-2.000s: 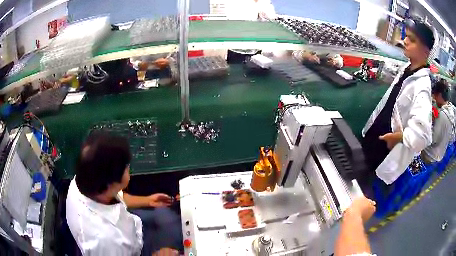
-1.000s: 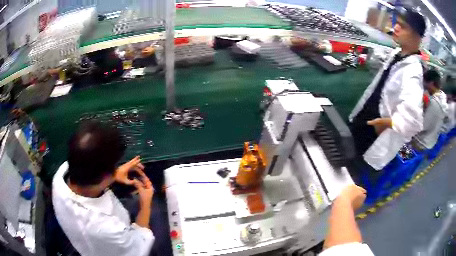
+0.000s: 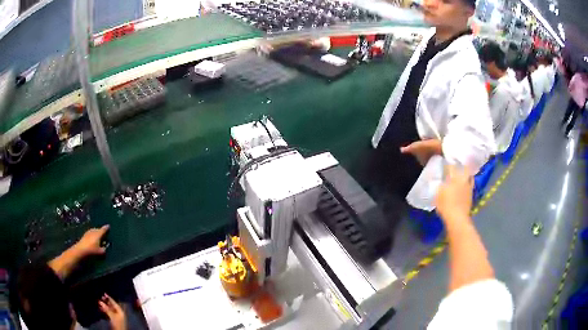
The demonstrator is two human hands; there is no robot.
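Note:
My right hand is raised at the right, off the robot, in front of the standing person's white coat. It is blurred, and its finger pose cannot be made out. My left hand is not in view. The white benchtop robot stands at the lower middle, with a shiny amber-gold tool head on its column. A copper-brown fixture lies on the bed beside the tool head, partly hidden. A small dark part and a thin blue stick lie on the bed.
A seated person at the lower left reaches a hand over the green bench. Small parts are piled there. A person in a white coat stands at the right. Yellow-black aisle tape runs behind.
My view has turned to the right. My right hand has left the robot's side housing and risen. The seated person's hand has moved out over the green bench.

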